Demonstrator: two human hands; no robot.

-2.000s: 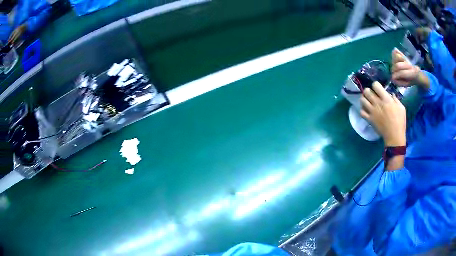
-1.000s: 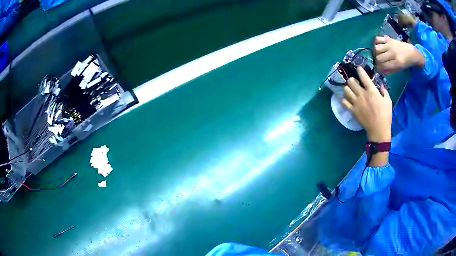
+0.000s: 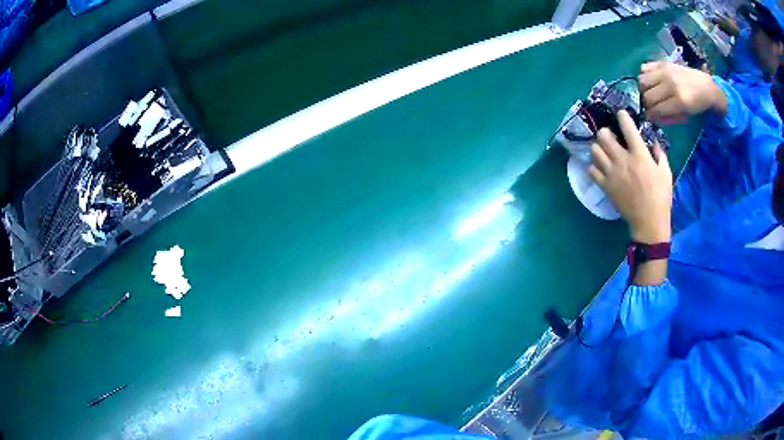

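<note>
Neither of my hands is in view. On the green bench mat [image 3: 344, 232] in front of me lies a pile of white scraps [image 3: 170, 273], with a small white piece just below it. A thin dark stick [image 3: 107, 395] lies at the lower left. A red-and-black wire [image 3: 82, 320] runs onto the mat from a partly cut-off dark unit [image 3: 7, 296] at the left edge. A long grey parts tray [image 3: 159, 202] holds dark cables with white tabs. A blue cloth shape [image 3: 413, 428] shows at the bottom edge, with no hand visible.
At the right, a co-worker in a blue smock [image 3: 731, 318] has both hands at an open device unit [image 3: 593, 120] with a white round base [image 3: 589, 191]. A dark green conveyor with a white rail [image 3: 387, 90] runs behind the mat. More people show at the upper right.
The bench scene has shifted left in the view since the first frame. The co-worker's farther hand has come lower and closer to the unit. The scraps and stick rest as before.
</note>
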